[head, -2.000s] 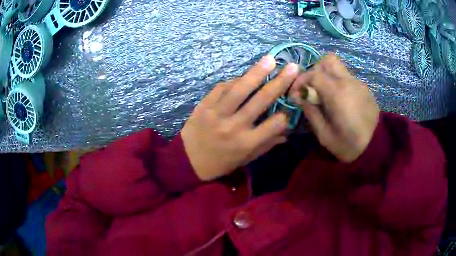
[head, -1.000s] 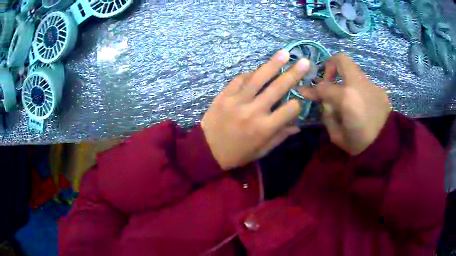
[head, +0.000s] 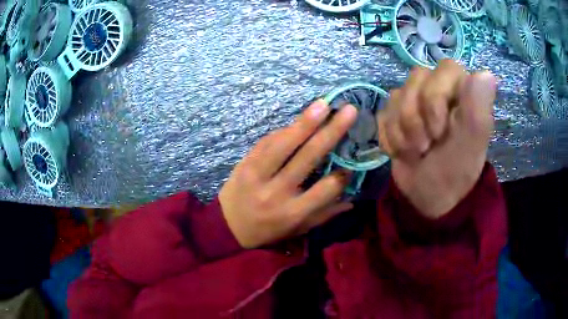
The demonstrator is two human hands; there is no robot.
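Observation:
An open teal fan head (head: 362, 129) with grey blades lies near the front edge of the padding, its stub partly under my left hand. My left hand (head: 280, 180) grips its left side, with two fingertips on the rim and blades and the others by the stub. My right hand (head: 439, 134) is curled at the right side of the fan, covering part of the rim. A short pale bar (head: 370, 152) shows low inside the ring, close to my right hand. Whether my right fingers hold it is hidden.
Silvery padding (head: 205, 93) covers the bench. Several fans with grilles (head: 96, 37) heap at the left. Another open fan (head: 428, 30) with dark and red wires lies at the upper right. Loose pale grilles (head: 544, 90) pile at the far right. Part of a grille (head: 339, 4) shows at the top edge.
The view has shifted, so the bench things sit lower. My right hand has turned from a pinch over the blades to a curled fist at the fan's right. My left hand stays on the fan.

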